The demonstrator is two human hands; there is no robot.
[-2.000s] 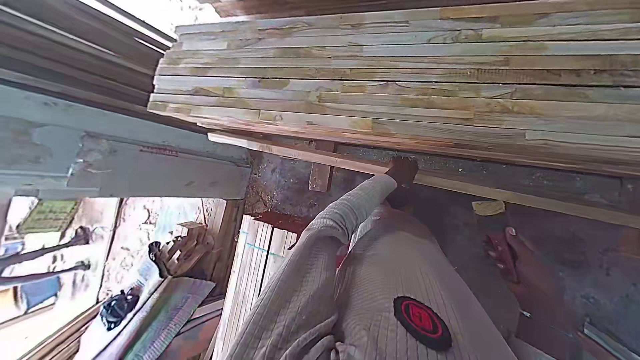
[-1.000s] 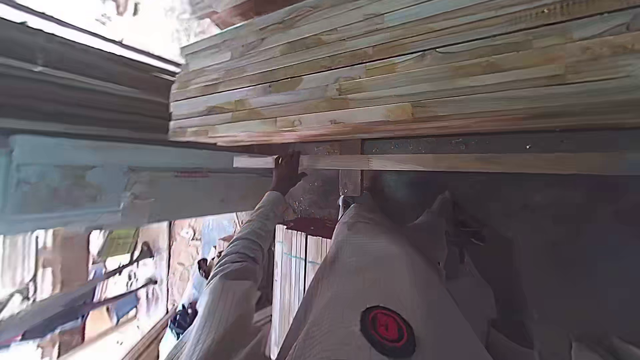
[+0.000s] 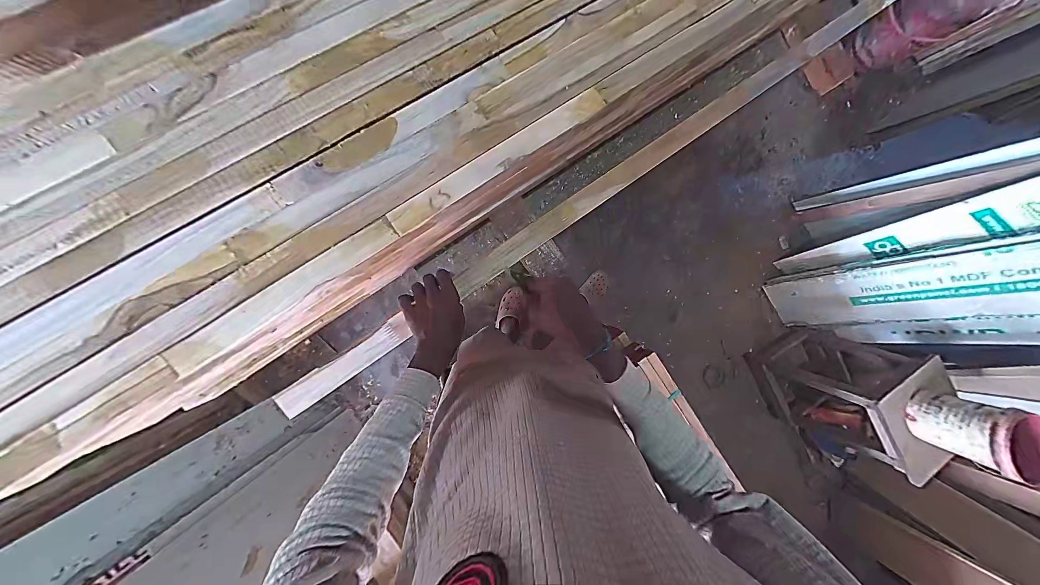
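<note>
A long narrow wooden strip (image 3: 634, 171) runs diagonally beside a large stack of boards. My left hand (image 3: 435, 319) lies over the strip near its lower left end, with the fingers curled on it. My right hand (image 3: 565, 317) is close to my body, just below the strip; it seems to hold something small and dark green, too blurred to name. Short wood crosspieces (image 3: 543, 258) lie beneath the strip. My feet in perforated shoes (image 3: 595, 286) show beside my right hand.
The stack of long planks (image 3: 325, 195) fills the upper left. Printed MDF boards (image 3: 910, 284) lean at the right, above a small wooden stool or frame (image 3: 861, 398) with a roll. A grey panel (image 3: 219, 479) lies at lower left. Bundled strips (image 3: 662, 378) stand beside my right forearm.
The view has turned strongly, and the MDF boards have come into sight. My right hand, off to the right two seconds ago, is now near my left hand by the strip.
</note>
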